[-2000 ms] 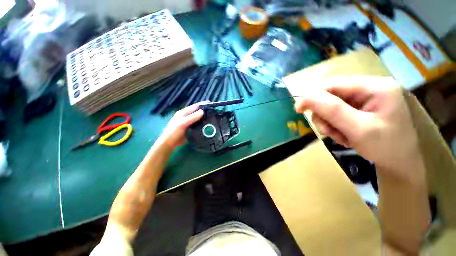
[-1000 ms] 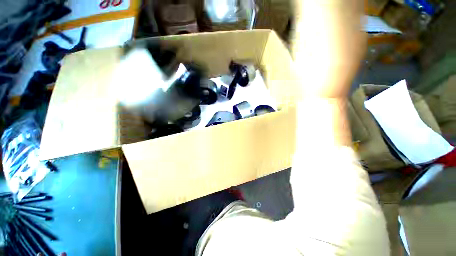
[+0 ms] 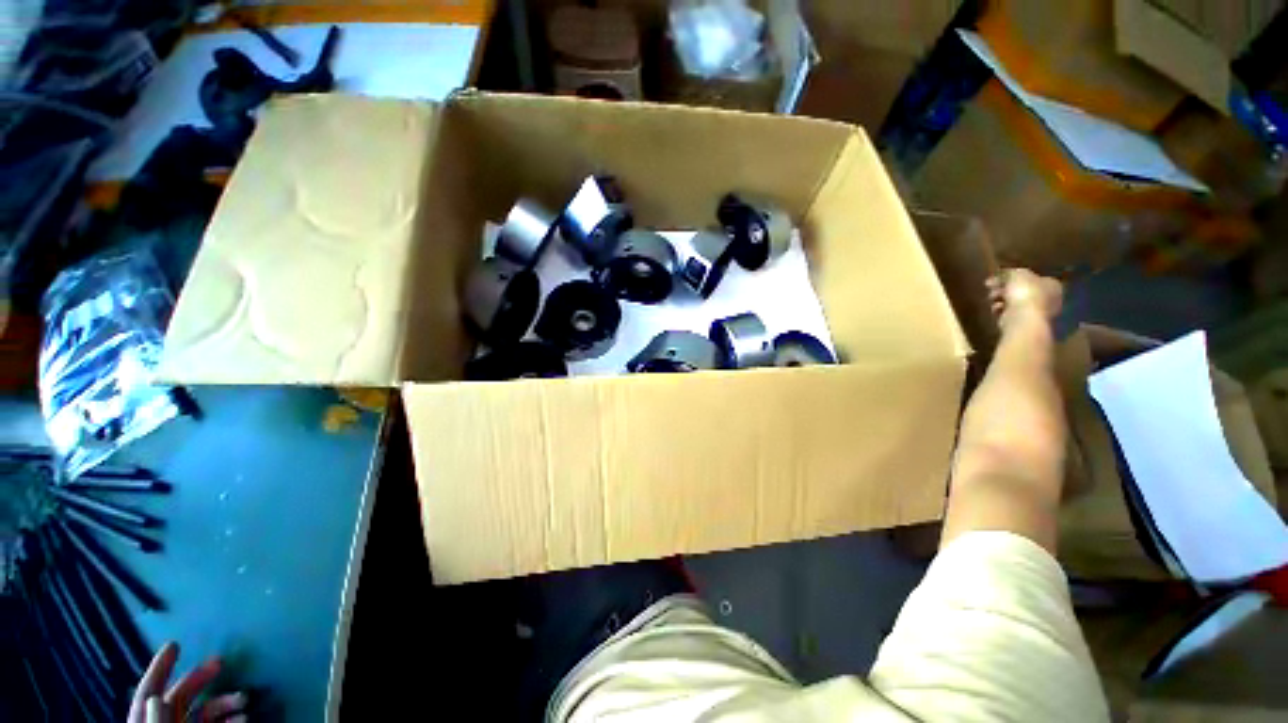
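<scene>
A large open cardboard carton [image 3: 692,459] lies in front of me. Several black and silver round housings [image 3: 581,319] lie loose in it on a white sheet [image 3: 728,302]. My right hand [image 3: 1027,297] is beyond the carton's right side, fingers curled beside a brown cardboard flap; whether it grips anything cannot be told. My left hand [image 3: 187,695] is low at the left over the green bench, cut off by the bottom edge, fingers apart, with nothing seen in it. Black rods [image 3: 85,565] lie fanned beside it.
The green bench [image 3: 269,523] is at the left, with a clear plastic bag [image 3: 106,360] on it. The carton's left flap [image 3: 304,240] stands out towards the bench. Other cardboard boxes, with a white sheet [image 3: 1187,459], are at the right. Black parts lie on a white board at the upper left.
The view has turned right from the bench to the carton. The right hand no longer holds the thin wire and has moved beyond the carton's right side. The blurred white shape over the carton is gone.
</scene>
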